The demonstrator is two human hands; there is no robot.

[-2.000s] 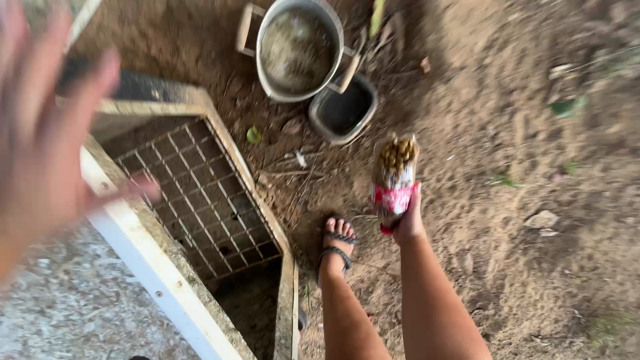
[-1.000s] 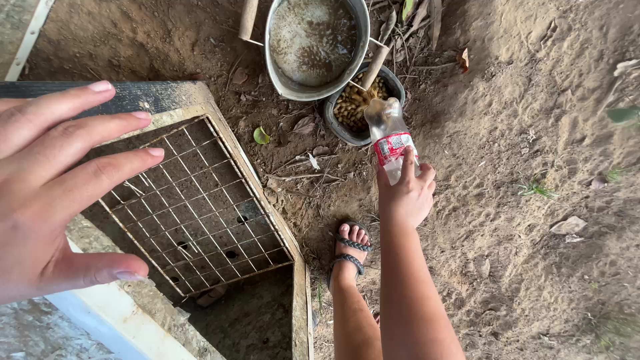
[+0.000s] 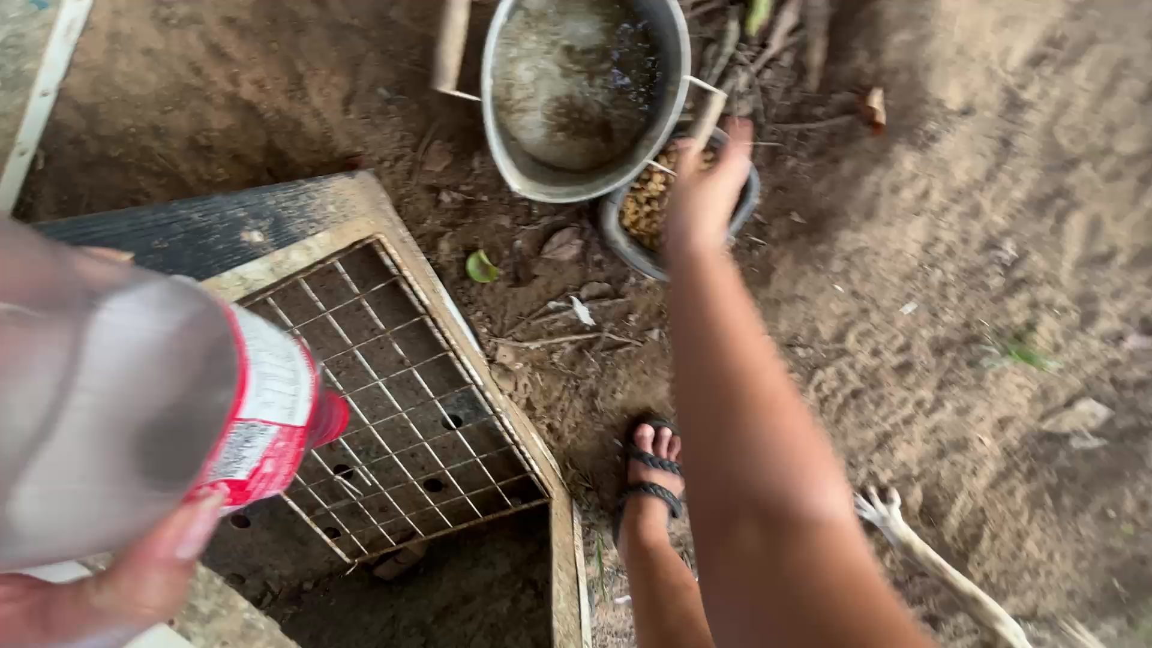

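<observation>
A clear plastic bottle (image 3: pixel 144 396) with a red and white label and a red neck is gripped by my left hand (image 3: pixel 148 576), close to the camera at the left. The bottle's inside looks empty. My right hand (image 3: pixel 706 193), blurred, reaches over a dark bowl (image 3: pixel 623 245) that holds brown kibble (image 3: pixel 644 211). Its fingers lie by the wooden handle (image 3: pixel 709 117) of a metal pot (image 3: pixel 497 108) with cloudy water. Whether they touch the handle or the kibble cannot be told.
A wooden-framed wire grid (image 3: pixel 396 396) stands at the lower left. A sandaled foot (image 3: pixel 655 468) is on the sandy ground near the middle. An animal's pale leg and paw (image 3: pixel 886 515) show at the lower right. Dry leaves and sticks lie around the bowl.
The bottle was in my right hand over the bowl and is now in my left hand. The bowl looked empty in the oldest frame and now holds kibble. An animal's paw has come into view.
</observation>
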